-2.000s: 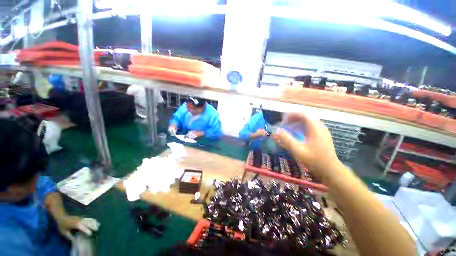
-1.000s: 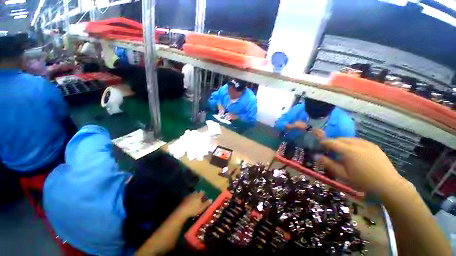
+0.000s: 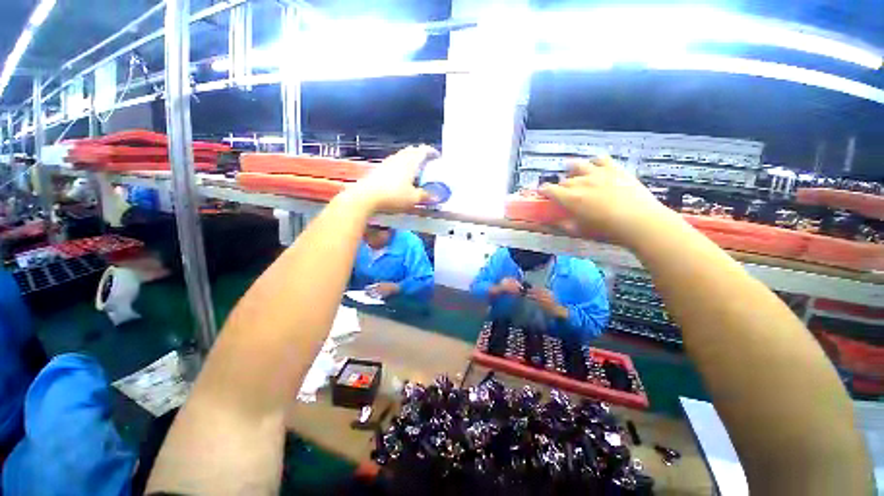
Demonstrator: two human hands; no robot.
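Both bare arms reach up to the overhead shelf. My left hand (image 3: 399,182) is raised at the shelf edge, fingers apart around no visible thing, beside a round blue object (image 3: 436,192). My right hand (image 3: 599,201) is at the near left end of an orange-red tray (image 3: 756,235) on the shelf, fingers bent over its corner; whether they grip it is not clear. Black-and-chrome parts lie on and in that tray. Below, a loose heap of black-and-chrome parts (image 3: 504,436) lies on the brown board (image 3: 412,339).
A filled orange-red tray (image 3: 562,376) lies behind the heap. A small black box (image 3: 357,383) and white crumpled material (image 3: 330,354) are at its left. Two people in blue sit opposite; others are at left. A metal post (image 3: 186,174) supports the shelf. More orange-red trays (image 3: 300,176) lie on it.
My left hand has gone from the tray nearest me up to the shelf. My right hand has risen from above the bench to the shelf tray. The view has tilted up.
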